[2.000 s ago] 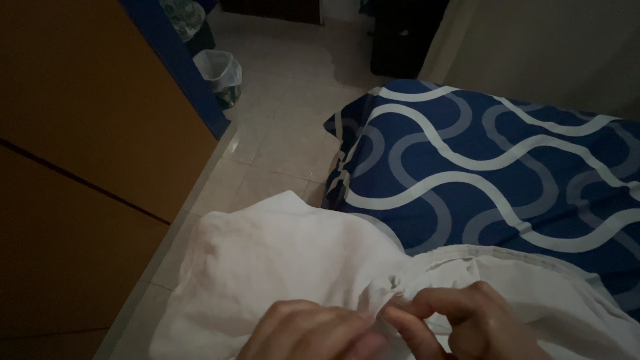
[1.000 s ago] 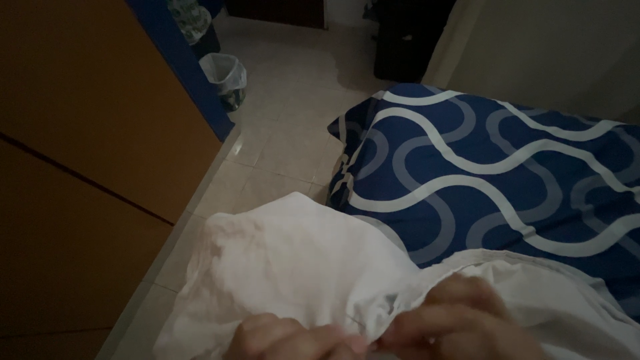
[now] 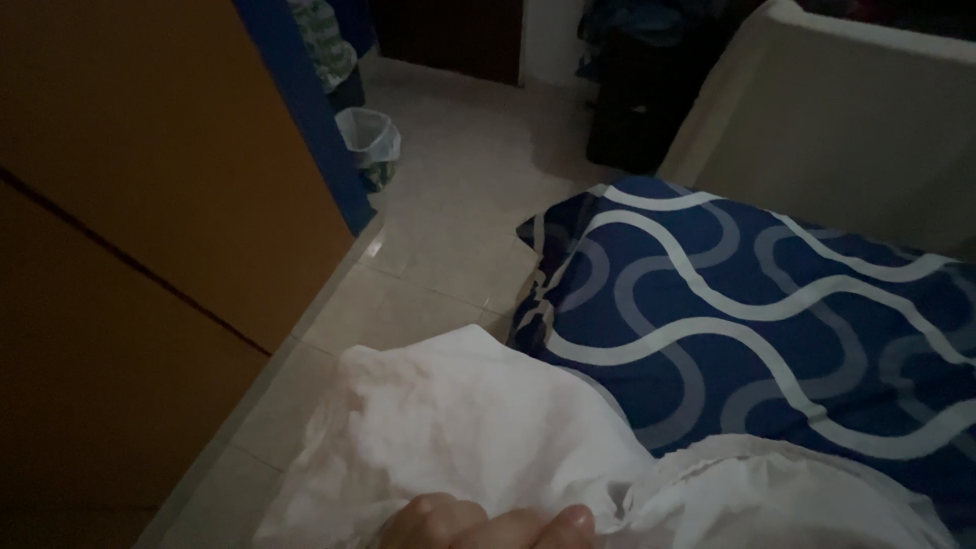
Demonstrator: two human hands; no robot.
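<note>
White cloth [image 3: 496,427], a garment or fabric piece, spreads across the bottom of the head view, wrinkled and partly over the bed edge. My left hand [image 3: 488,526] is at the bottom edge with its fingers curled against this cloth; its lower part is cut off, so whether it grips the fabric is not visible. Right of the fingertips, the cloth gathers around a small dark fold or gap. More white fabric bulges at the lower right. My right hand is out of view.
A bed with a blue, wavy-patterned cover [image 3: 732,320] lies at right. Orange-brown panels [image 3: 152,191] with a blue edge stand at left. A lined waste bin [image 3: 370,145] sits on the tiled floor [image 3: 457,175]. Dark items and a pale upright panel [image 3: 839,130] are behind the bed.
My right hand, beside the left on the white cloth in both earlier frames, has gone out of view. The left hand stays low at the cloth.
</note>
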